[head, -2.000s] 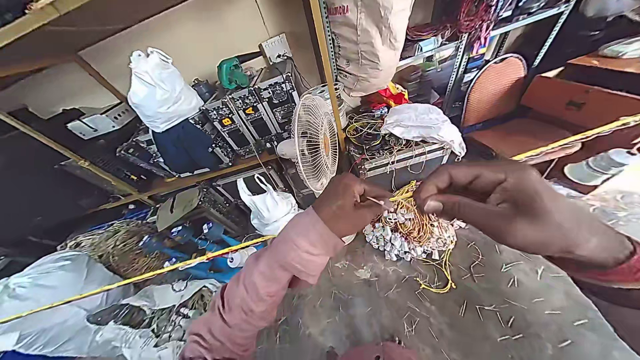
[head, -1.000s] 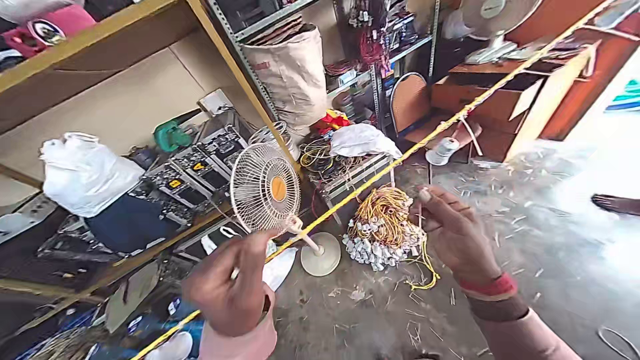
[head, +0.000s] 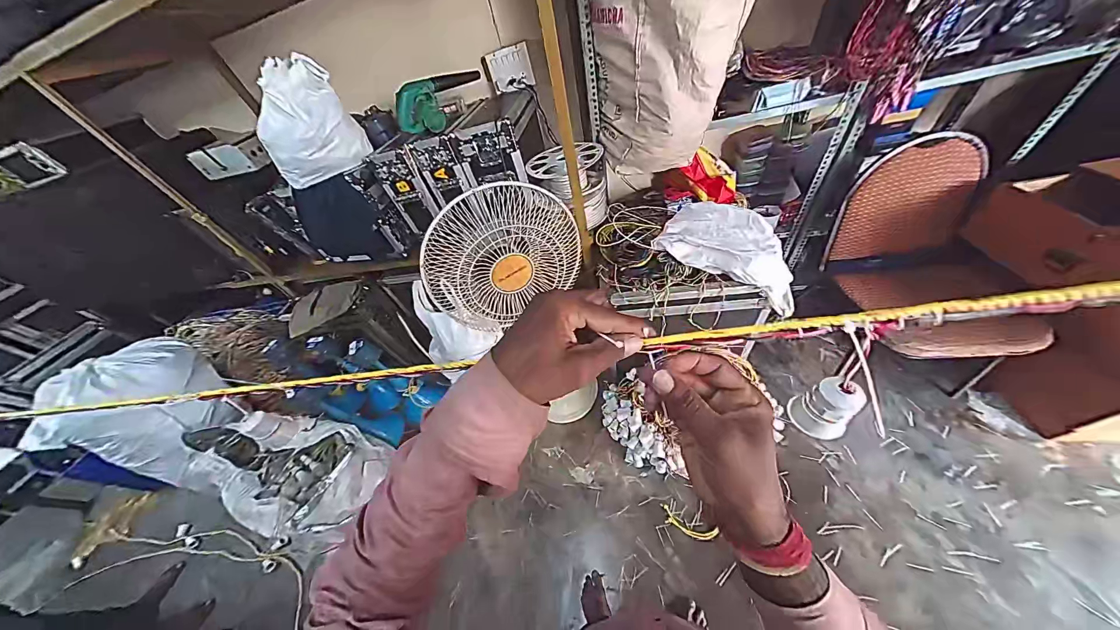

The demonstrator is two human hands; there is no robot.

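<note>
A taut yellow rope crosses the view at chest height. My left hand is at the rope, thumb and forefinger pinching one end of a thin white strip, which looks like a cable tie. Just right of and below it, my right hand pinches the strip under the rope, close to my left fingertips. Reddish wire runs along the rope to the right, where a white lamp holder hangs near a white tie tail. Behind my right hand lies a bundle of small white-ended pieces on yellow wires.
A white fan stands beyond my hands. White sacks and blue objects lie at left, a chair at right. Many thin offcuts litter the floor. Bare feet show at the bottom.
My hands, apart a second ago, are now together at the rope. The white lamp holder on the rope appears nearer my right hand. The view has turned left.
</note>
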